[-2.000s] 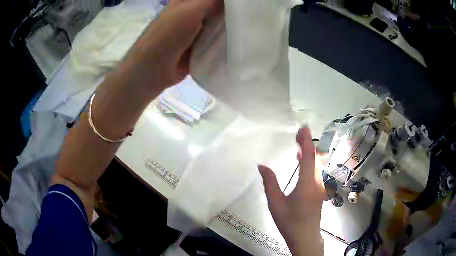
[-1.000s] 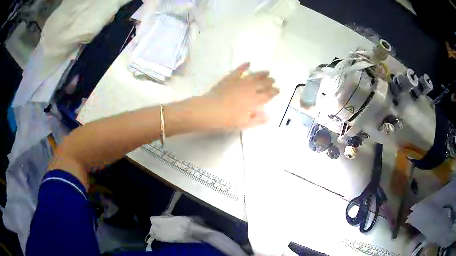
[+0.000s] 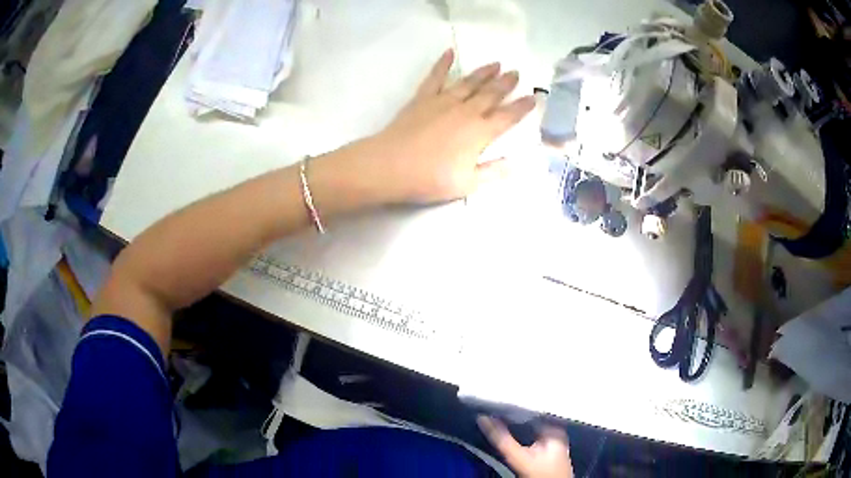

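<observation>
A white fabric piece (image 3: pixel 499 243) lies flat on the white table, washed out by glare, and reaches to the front edge. My left hand (image 3: pixel 457 131) rests palm down on it with fingers spread, left of the sewing machine head (image 3: pixel 653 121). My right hand (image 3: pixel 537 455) is low at the bottom edge of the picture, below the table's front edge and by the cloth's near end; it is partly cut off, and its grip is unclear. Black shears (image 3: pixel 692 313) lie right of the needle area.
A stack of small white pieces (image 3: pixel 244 61) lies at upper left. Cloth (image 3: pixel 42 271) is heaped at far left. A tan-orange strip (image 3: pixel 749 257) and a thin dark stick (image 3: pixel 754 350) lie at right. Ruler markings (image 3: pixel 345 297) run along the front edge.
The cloth held up earlier now lies flat. My left hand came down onto it and stays there, fingers now spread wider. My right hand, out of view a second ago, shows at the bottom.
</observation>
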